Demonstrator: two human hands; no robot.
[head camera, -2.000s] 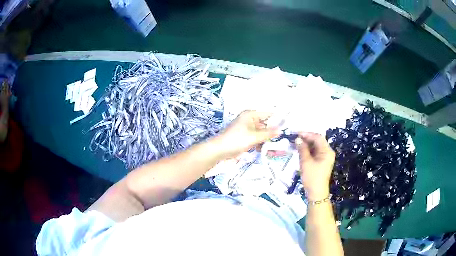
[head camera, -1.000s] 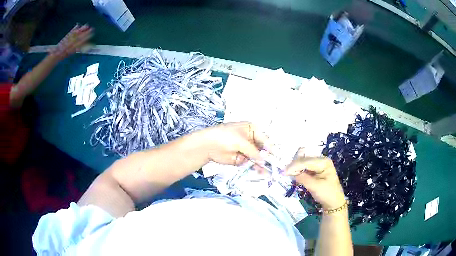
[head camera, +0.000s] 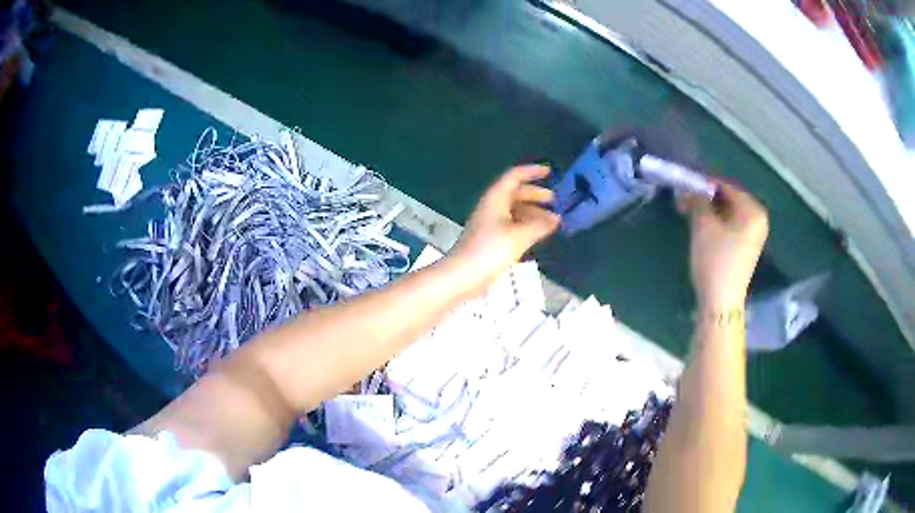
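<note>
My left hand (head camera: 509, 222) is at the near left side of a blue box (head camera: 594, 195) on the belt, its fingertips against the box. The box has a dark printed figure and an open top. My right hand (head camera: 729, 228) is beyond the box on its right and holds a folded white leaflet bundle (head camera: 674, 174) by one end. The bundle's other end is at the box's open top. The box and fingers are partly blurred. A heap of white leaflets (head camera: 522, 366) lies below my hands.
Silver-grey straps (head camera: 271, 255) are heaped on the left, with white cards (head camera: 125, 155) beyond them. Black accessories (head camera: 592, 469) are heaped at the bottom, partly behind my right forearm. Another box (head camera: 785, 319) stands on the belt (head camera: 401, 110) beyond the pale rail (head camera: 206, 95).
Both hands have moved from above the leaflet heap out over the belt, my left hand to the box and my right hand with the bundle. The view has turned and shifted right.
</note>
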